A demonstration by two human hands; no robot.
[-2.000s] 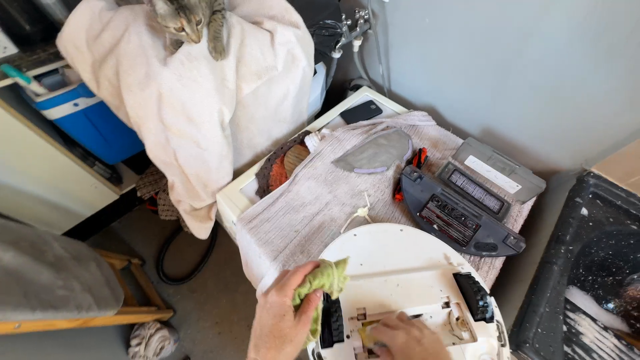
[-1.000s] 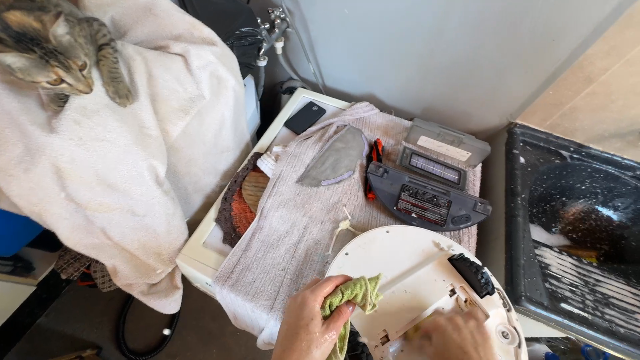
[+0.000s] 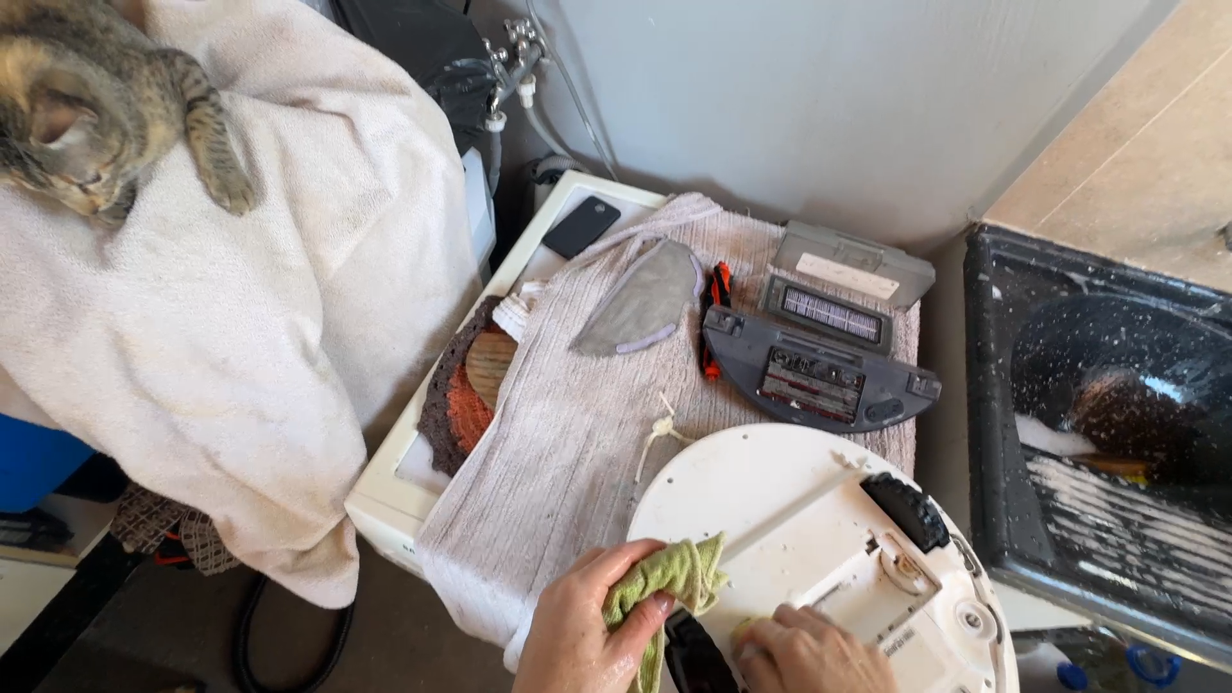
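My left hand (image 3: 587,621) grips a bunched green cloth (image 3: 674,577) above the near left edge of an upturned white robot vacuum (image 3: 770,520). Its black wheels (image 3: 905,510) stick up from the underside. My right hand (image 3: 813,654) presses on the vacuum's underside near the lower wheel, over something yellowish mostly hidden by the fingers. Behind the vacuum, on a pale ribbed towel (image 3: 568,433), lie a dark grey vacuum part (image 3: 818,375), a framed filter (image 3: 828,316), a grey translucent bin cover (image 3: 852,265), a black and orange brush (image 3: 715,318) and a grey mop pad (image 3: 640,298).
The towel covers a white appliance top (image 3: 395,481) holding a black phone (image 3: 581,226) and a wooden disc (image 3: 489,369). A cat (image 3: 106,106) lies on a draped cream blanket (image 3: 289,289) at left. A black speckled sink (image 3: 991,404) stands right, and taps (image 3: 510,58) are at the wall.
The view has shifted. My left hand keeps the green cloth, while my right hand has moved over the vacuum's underside toward the cloth. The cat's head has lowered.
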